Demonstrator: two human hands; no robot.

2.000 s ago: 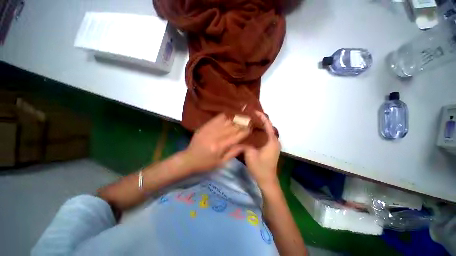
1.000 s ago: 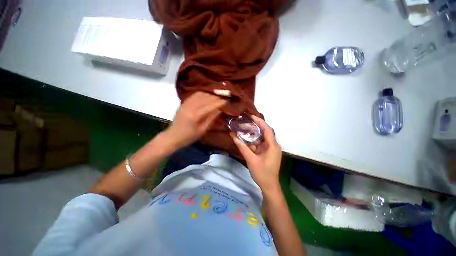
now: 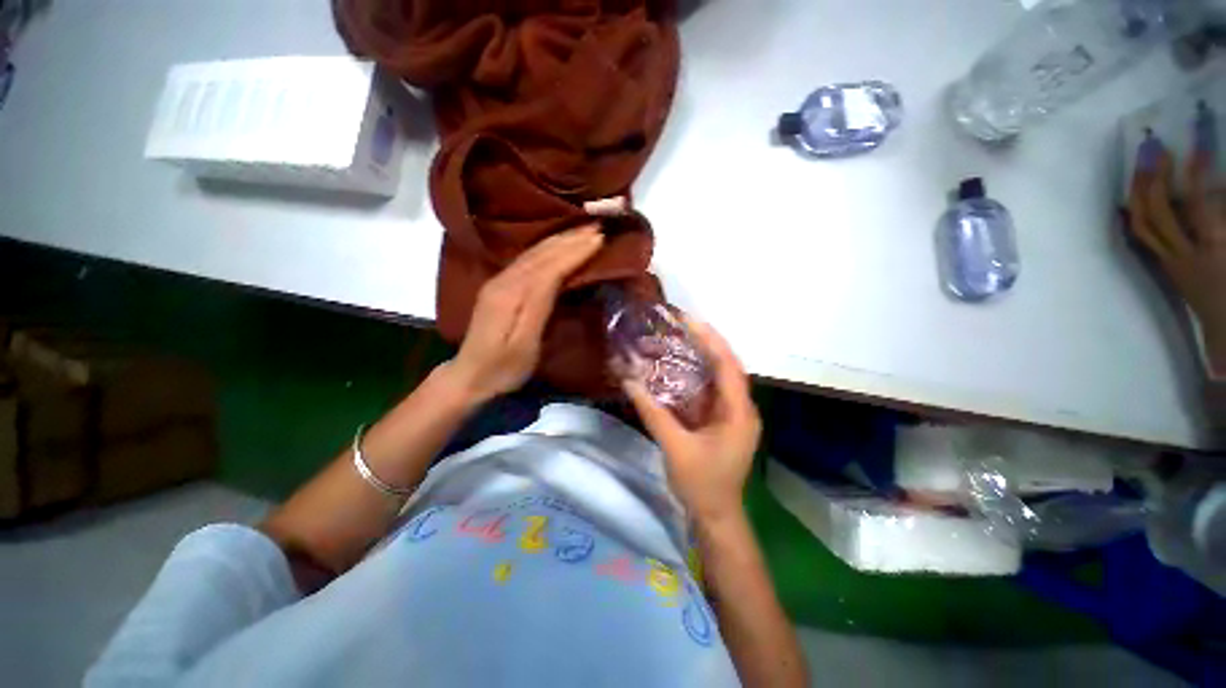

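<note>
My right hand (image 3: 715, 423) holds a clear, violet-tinted bottle (image 3: 659, 356) over the lower end of the brown cloth (image 3: 538, 135), near the table's front edge. The bottle is blurred and partly covered by my fingers. My left hand (image 3: 508, 323) is beside it on the left, fingers extended over the cloth and holding nothing that I can see. A small pale tag (image 3: 606, 207) shows on the cloth just above my left fingertips. The cloth is bunched and hangs over the edge.
A white carton row (image 3: 269, 121) lies left of the cloth. Two filled bottles with black caps, one labelled (image 3: 850, 117) and one lower (image 3: 977, 249), lie at right. A large clear bottle (image 3: 1042, 74) lies behind. Another person's hand (image 3: 1183, 202) is at the right edge. White packaging (image 3: 928, 535) sits below the table.
My left hand has moved away from the bottle, its fingers straightened. The bottle is tilted differently in my right hand. The view has shifted right, and another person's hand has appeared there.
</note>
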